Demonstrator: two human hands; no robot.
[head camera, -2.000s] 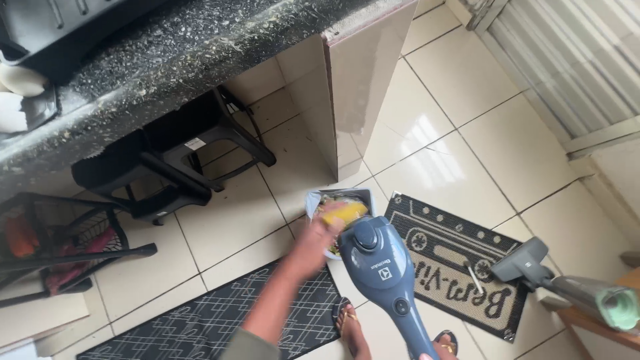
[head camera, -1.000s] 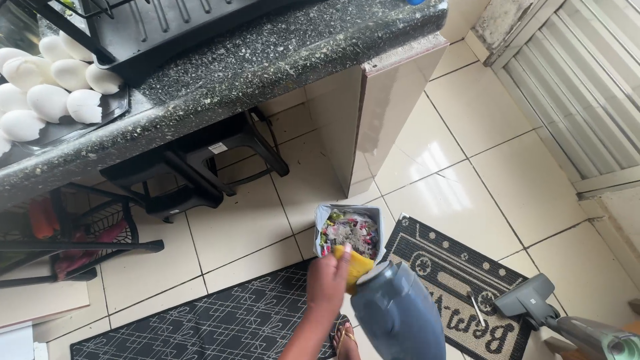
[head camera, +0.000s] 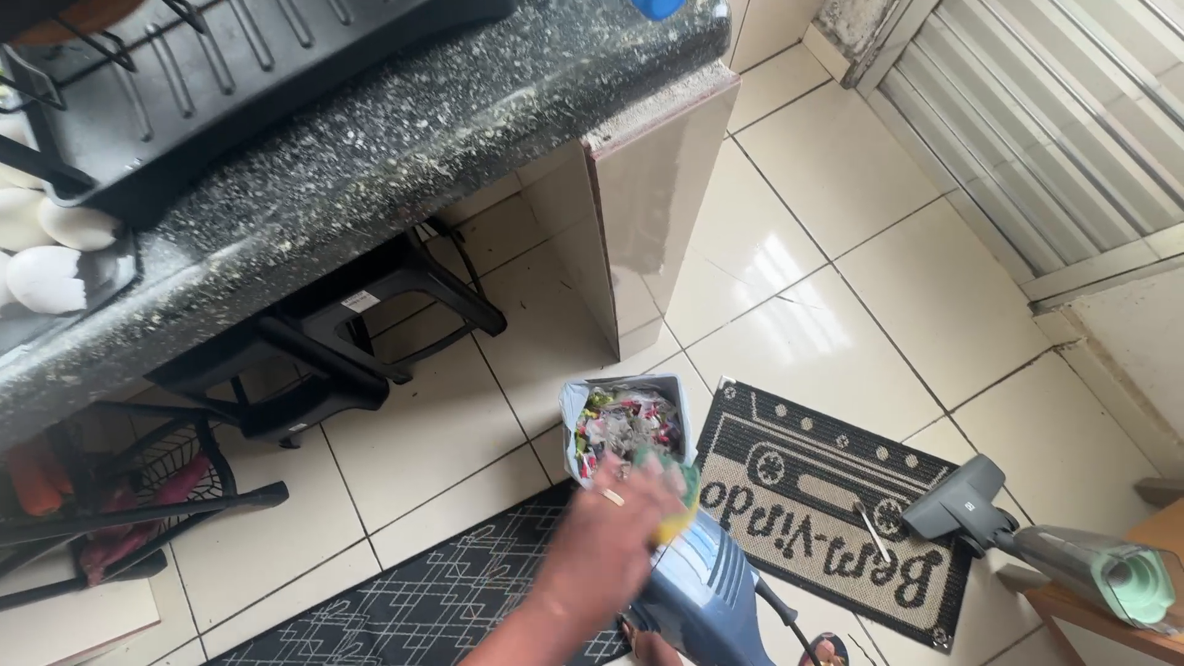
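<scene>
My left hand (head camera: 606, 527), a ring on one finger and blurred, holds a yellow and green sponge (head camera: 680, 518) over the near edge of a small bin (head camera: 571, 412). The bin stands on the floor, lined with a pale bag and filled with wrappers and grey dust. Just right of my wrist is the blue body of a handheld vacuum cleaner (head camera: 708, 592), its top end near the bin and a dark cord at its side. My right hand is not in view. The lower end of the vacuum cleaner is cut off by the frame.
Granite counter (head camera: 370, 166) with a black dish rack (head camera: 185, 83) and eggshells (head camera: 46, 277); black stools (head camera: 370, 324) below. A patterned runner (head camera: 416, 610), a doormat (head camera: 823, 509) with a cotton swab (head camera: 872, 532), a vacuum floor head (head camera: 957, 504) and my feet (head camera: 823, 650) are on the floor side.
Two seconds ago the vacuum body lay upright in view beside the bin with its handle showing; it has since turned and moved lower. The bin's contents show more. The sponge stays in my left hand.
</scene>
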